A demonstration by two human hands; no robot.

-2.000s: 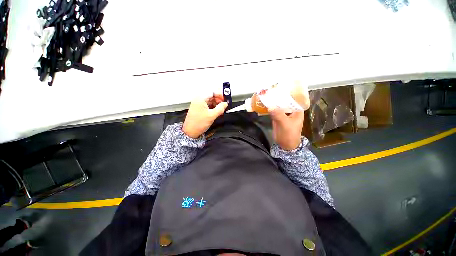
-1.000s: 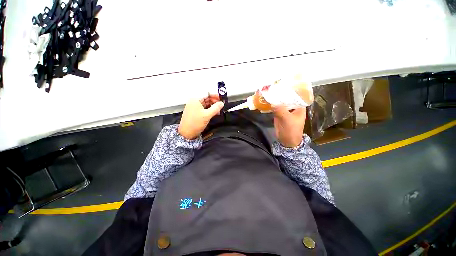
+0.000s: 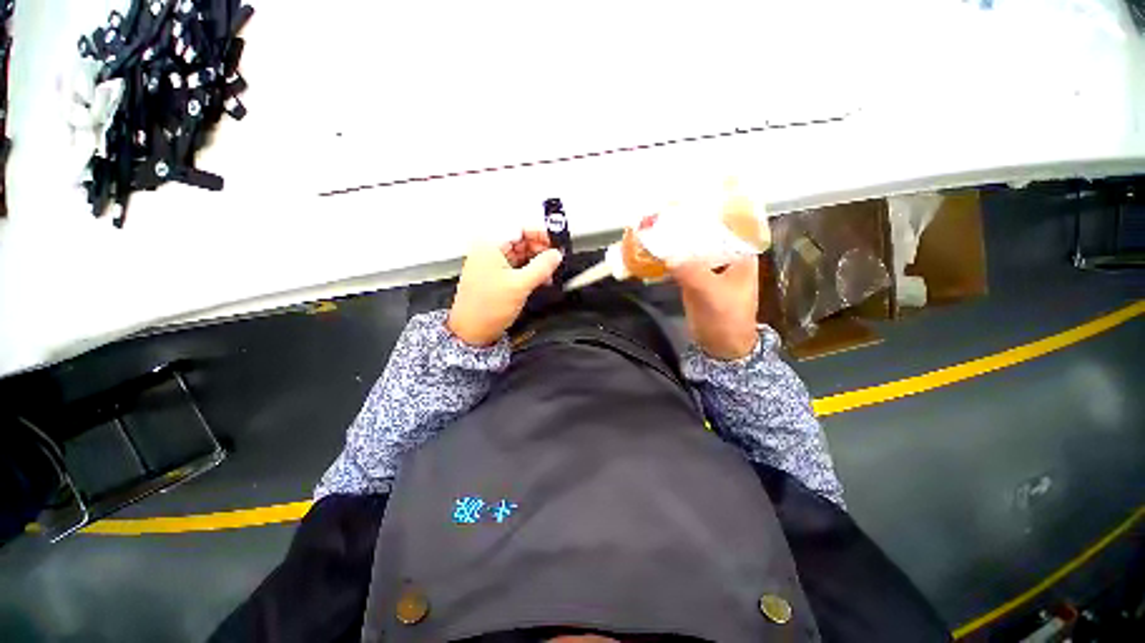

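My left hand (image 3: 500, 291) pinches a short black strap tab (image 3: 556, 224) upright at the table's front edge, with a pale round dot near its upper end. My right hand (image 3: 721, 302) holds a translucent glue bottle (image 3: 697, 239) on its side. Its pale nozzle (image 3: 594, 270) points left and slightly down, with the tip close to the tab's lower end. Whether the tip touches the tab cannot be told. My fingers hide the tab's lower part.
A heap of loose black tabs (image 3: 163, 94) lies on the white table (image 3: 414, 113) at the upper left, beside a white crumpled scrap (image 3: 94, 113). Open cardboard boxes (image 3: 939, 258) with plastic bags stand below the table on the right. A metal-framed rack or stool (image 3: 132, 446) stands at the lower left.
Since the earliest frame, my left hand and the tab have shifted slightly left. Since one second ago, my right hand and the bottle have moved slightly left. Both holds are unchanged.
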